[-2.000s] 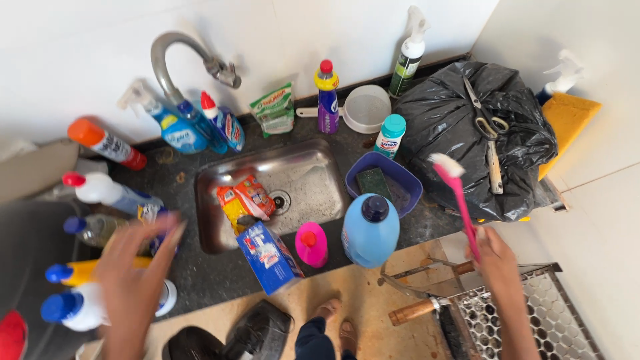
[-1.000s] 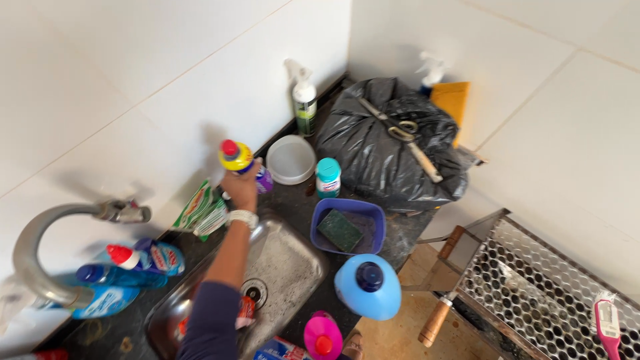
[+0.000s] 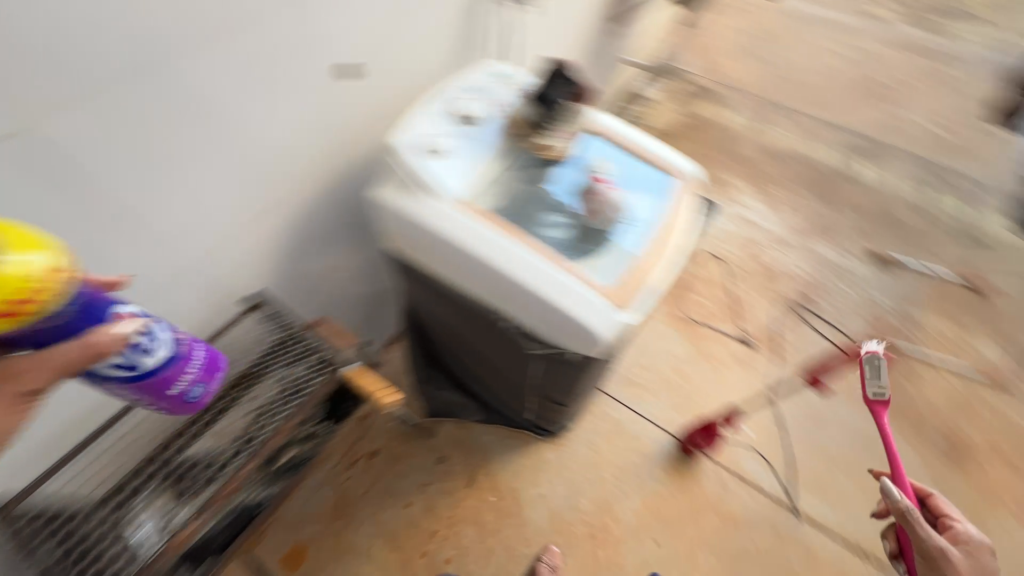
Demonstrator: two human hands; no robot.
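Note:
At the left edge my left hand (image 3: 60, 360) is closed around a purple plastic cleaner bottle (image 3: 164, 360) with a yellow upper part, tilted with its base toward the lower right. Low on the right, my right hand (image 3: 936, 520) grips the handle of a pink brush (image 3: 890, 424), its white bristles pointing up. Both hands are apart, and part of the left one is cut off by the frame edge.
A white top-loading washing machine (image 3: 496, 240) with a dark lower body stands by the wall, blurred, with objects on its lid. A metal grill rack (image 3: 200, 432) is at lower left. Thin cords (image 3: 640, 412) and blurred red items (image 3: 704, 436) lie on the tan floor.
My left hand, empty two seconds ago, took hold of the purple bottle beside the sink and now holds it away from there. The view has swung far to the right.

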